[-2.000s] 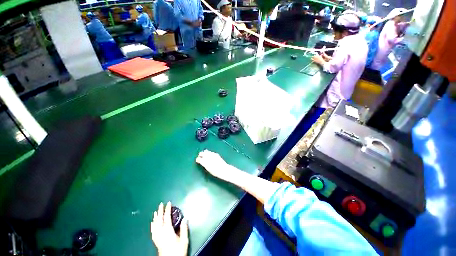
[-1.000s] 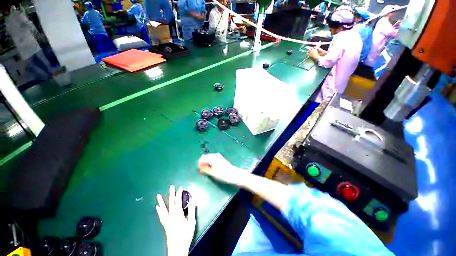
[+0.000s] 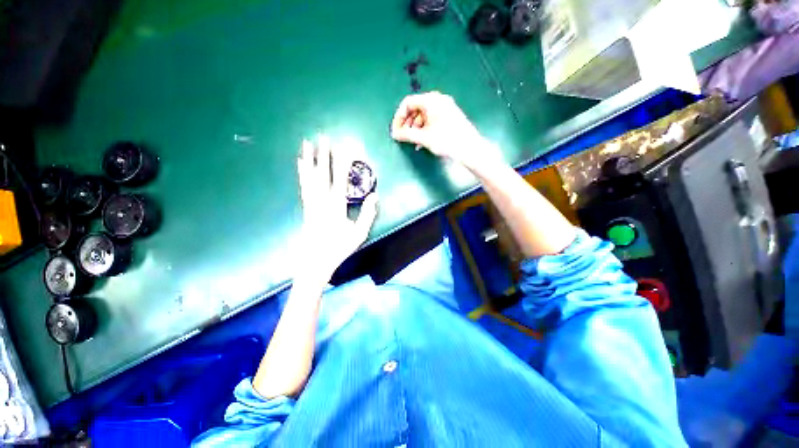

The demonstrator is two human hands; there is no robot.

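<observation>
A round black part (image 3: 359,181) rests on the green bench (image 3: 236,79) with its spoked face showing. My left hand (image 3: 335,208) holds it between the fingers and the thumb, partly covering it. My right hand (image 3: 435,128) is above the bench, up and to the right of the part and apart from it. Its thumb and fingertips are curled together; whether a tiny piece is between them cannot be seen. Tiny black inserts (image 3: 415,72) lie loose on the bench just beyond my right hand.
Several round black parts (image 3: 125,215) stand at bench left, some with pale faces. More stand beside the white carton (image 3: 589,54) at the top. A press base (image 3: 727,236) with a green button (image 3: 622,234) is at the right. A blue bin (image 3: 166,407) is below the left bench edge.
The view has tilted down and moved closer to my hands. My right hand has come nearer to my left hand. The left hand still holds the part.
</observation>
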